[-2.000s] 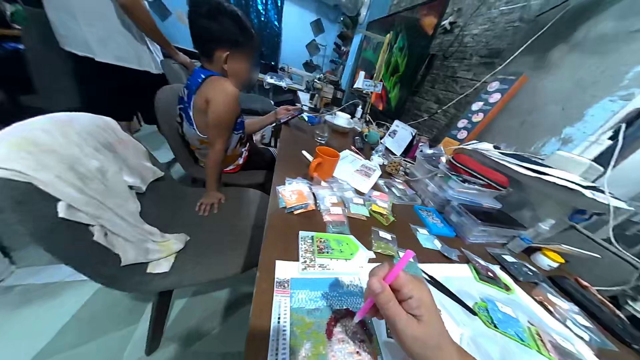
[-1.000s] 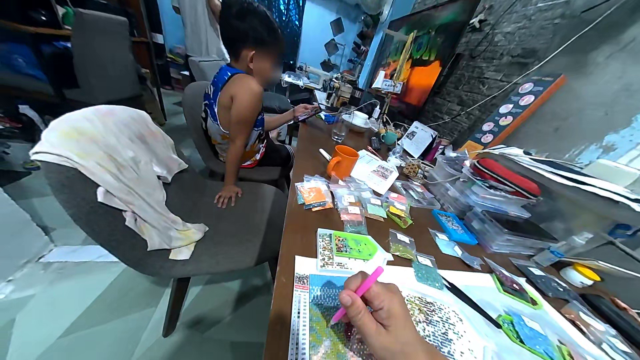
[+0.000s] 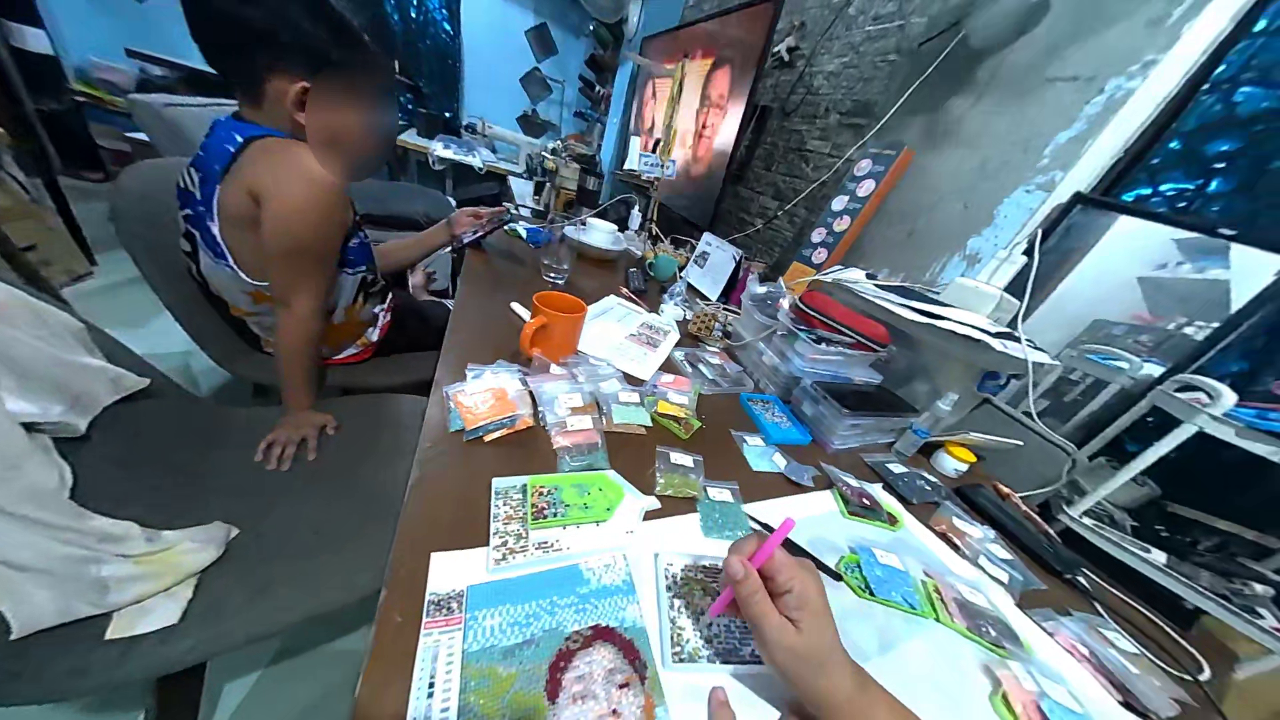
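My right hand [image 3: 785,610] pinches a pink diamond-painting pen [image 3: 752,566], its tip over a white tray [image 3: 706,612] holding many small mixed drills. Left of the tray lies a diamond-painting canvas [image 3: 545,630] with a blue, green and dark red pattern. At the bottom edge a fingertip [image 3: 720,703] shows; whose hand it belongs to I cannot tell for sure. A green tray [image 3: 575,499] with drills rests on a white card above the canvas. Black tweezers [image 3: 795,548] lie just behind my right hand.
Small bags of drills [image 3: 575,412], an orange mug [image 3: 553,326], a blue tray [image 3: 775,418] and plastic boxes [image 3: 850,410] stand farther back. Green trays with bags [image 3: 885,580] lie to the right. Another person [image 3: 300,210] sits at the left, one hand on a grey chair [image 3: 330,490].
My right hand with the pink pen has moved right, from over the canvas to over the tray of drills. The picture on the television differs.
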